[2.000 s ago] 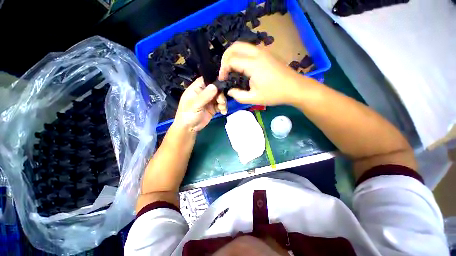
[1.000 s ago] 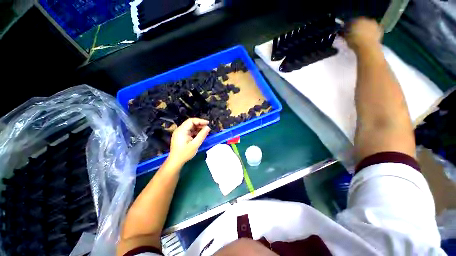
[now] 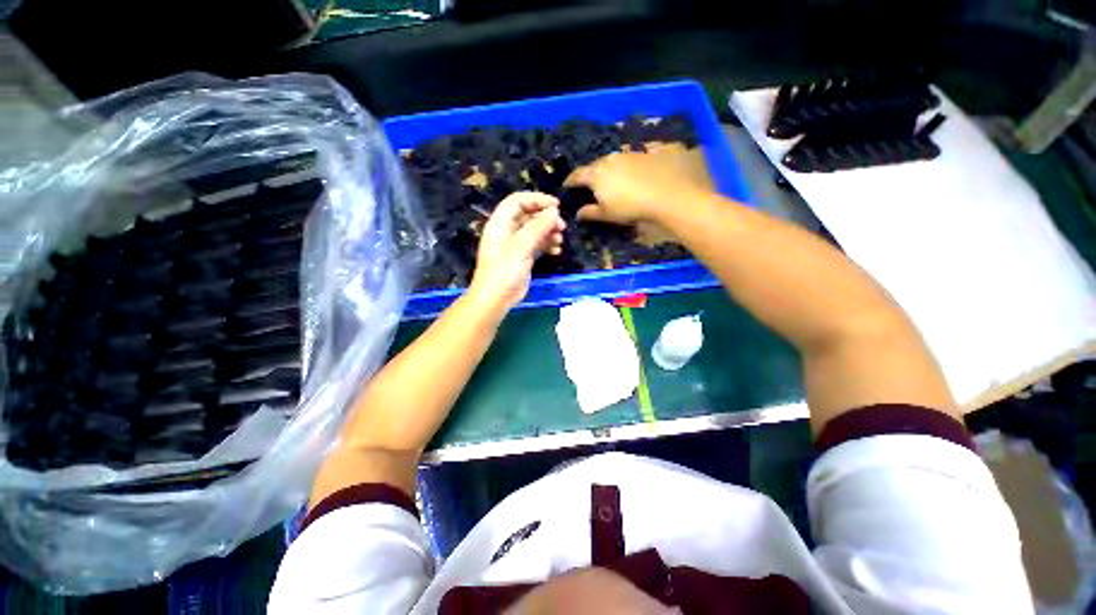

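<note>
The blue tray (image 3: 577, 285) holds many small black pieces (image 3: 463, 180) on tan cardboard. My left hand (image 3: 517, 244) is over the tray's front part, fingers curled with thumb and fingertips close; whether it holds a piece is unclear against the dark parts. My right hand (image 3: 627, 192) reaches into the tray just right of it, palm down, fingertips bent among the black pieces; its grip is hidden. Black assembled parts (image 3: 859, 130) stand in rows at the back of the white sheet (image 3: 925, 240).
A white pad (image 3: 599, 356) lies before the tray, beside a yellow-green strip (image 3: 643, 378) with a red end. A small white bottle (image 3: 678, 342) stands right of it. At left, a clear plastic bag (image 3: 349, 276) surrounds rows of black parts (image 3: 180, 312). The bench's metal edge (image 3: 529, 442) runs nearest me.
My right hand has come back from the black parts on the white sheet into the tray. My left hand stays over the tray. The long dark part between my hands two seconds ago is gone from them.
</note>
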